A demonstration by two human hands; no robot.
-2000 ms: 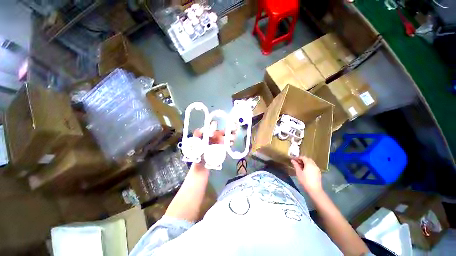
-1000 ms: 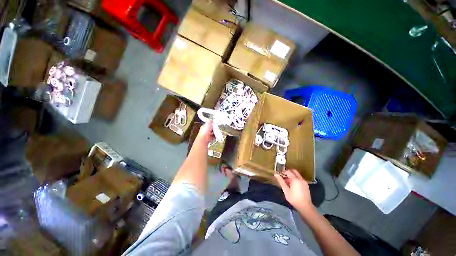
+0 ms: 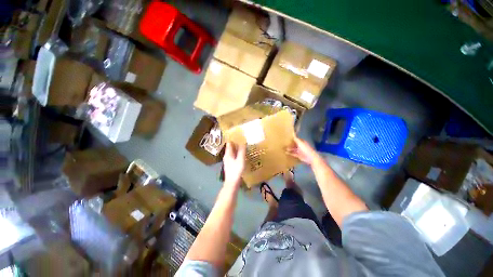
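Note:
My left hand (image 3: 234, 160) grips the left side of a brown carton (image 3: 269, 151). My right hand (image 3: 302, 150) grips its right side. The carton is tilted, with a side bearing a white label and dark print turned towards me. Its inside is hidden. It is held over a larger open carton, where a few white loop housings (image 3: 292, 111) show past its far edge. A small open carton (image 3: 197, 142) with white loop pieces stands on the floor just left of my left hand.
Closed cartons (image 3: 232, 89) stand beyond. A blue stool (image 3: 375, 138) is at right, a red stool (image 3: 172, 32) at upper left. A white box of pinkish-white parts (image 3: 125, 121), clear trays (image 3: 89, 222) and cartons are at left. A green bench (image 3: 378, 32) crosses upper right. White bins (image 3: 437, 216) are at lower right.
Both hands now hold the carton, which has been lifted and tipped from in front of my body over the larger carton. The white loop pieces are no longer in my left hand.

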